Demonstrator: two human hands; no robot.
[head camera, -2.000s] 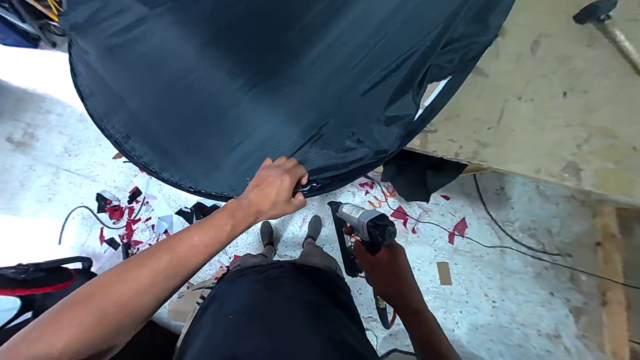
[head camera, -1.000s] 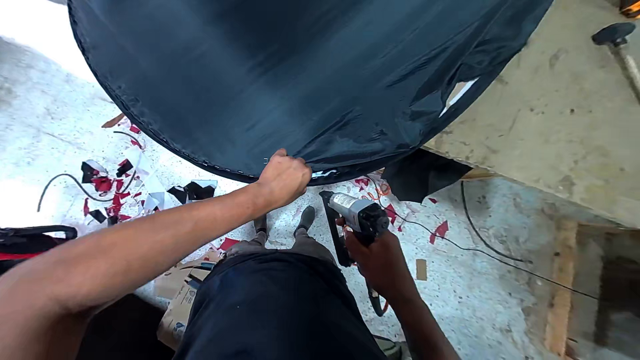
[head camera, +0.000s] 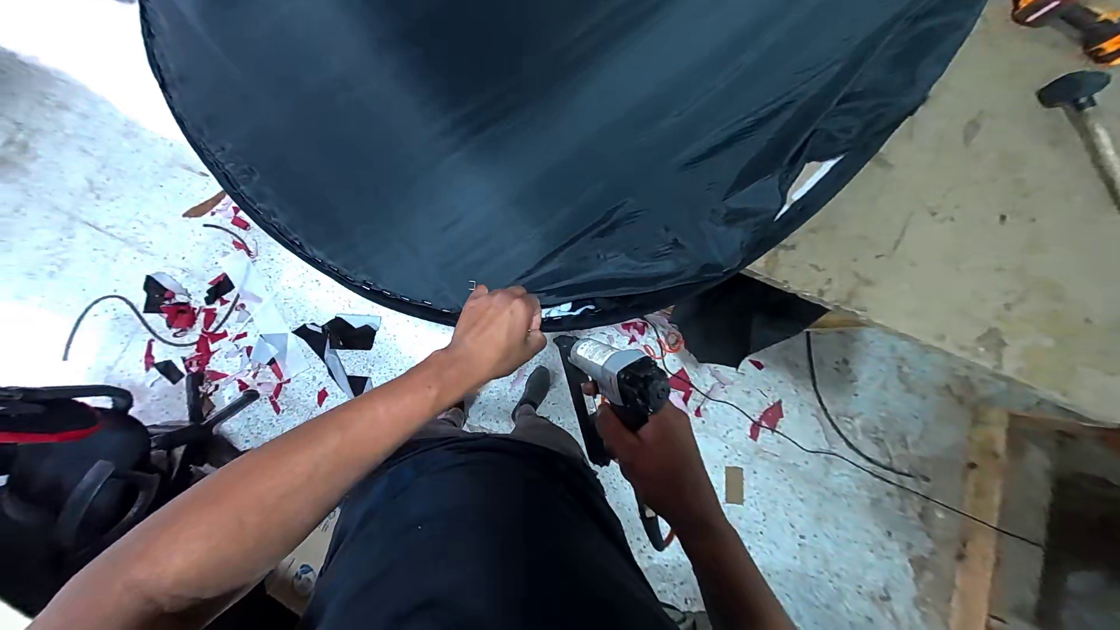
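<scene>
Dark thin fabric (head camera: 455, 157) covers a large round piece, with a line of staples along its left and lower rim. My left hand (head camera: 497, 331) is closed on the fabric's edge at the near rim, beside a loose-looking staple (head camera: 472, 285). Just right of that hand, a white gap shows at the rim. My right hand (head camera: 643, 442) grips a pneumatic staple gun (head camera: 617, 372), held below the rim and apart from the fabric. Farther right, the fabric is wrinkled around an opening (head camera: 809, 184) with something pale beneath.
A worn wooden tabletop (head camera: 989, 245) carries a mallet (head camera: 1081, 105) and an orange-and-black power tool (head camera: 1076, 22). Red, black and white scraps (head camera: 206, 341) litter the floor. A black bag (head camera: 66, 472) lies at left; a thin cable (head camera: 787, 437) crosses the floor at right.
The view has shifted somewhat. My left hand stays at the near rim, its grip changed from two seconds ago. The staple gun remains in my right hand, below the rim.
</scene>
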